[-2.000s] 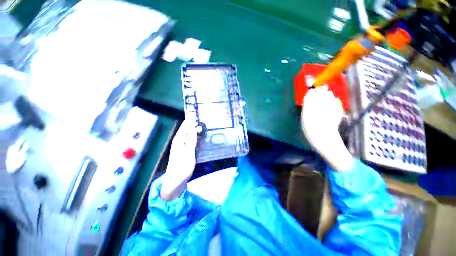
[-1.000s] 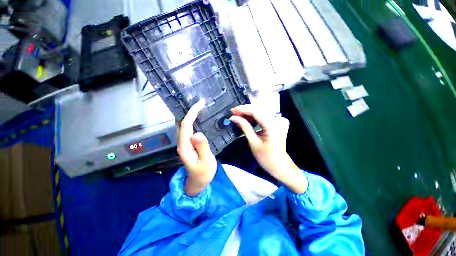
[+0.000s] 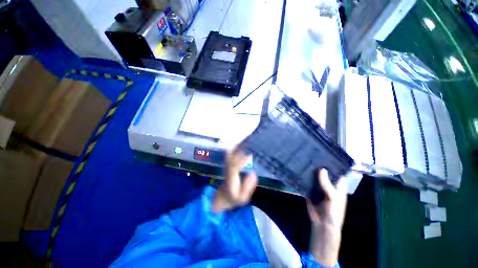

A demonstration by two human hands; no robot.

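A dark grey-black plastic housing (image 3: 301,144) is held tilted above the front of the silver-white machine, blurred, its ribbed edge showing. My right hand (image 3: 329,201) grips its lower right end, with the thumb over the near edge. My left hand (image 3: 236,180) is beside its left corner, blurred, finger and thumb apart with nothing visible between them; whether a fingertip touches the corner is unclear. Another black housing (image 3: 223,63) lies on the machine top, a small pale label on it.
The machine front (image 3: 181,152) has a red display and green button. A small device (image 3: 157,42) stands behind it. White packs (image 3: 385,125) and clear plastic (image 3: 398,68) are at right, near white pieces (image 3: 432,229) on the green mat. Cartons (image 3: 57,110) stand left on the blue floor.
The view has swung left. The housing has turned and tilted, and its inner white areas no longer show clearly. My right hand has moved from the round part to gripping the housing's end.
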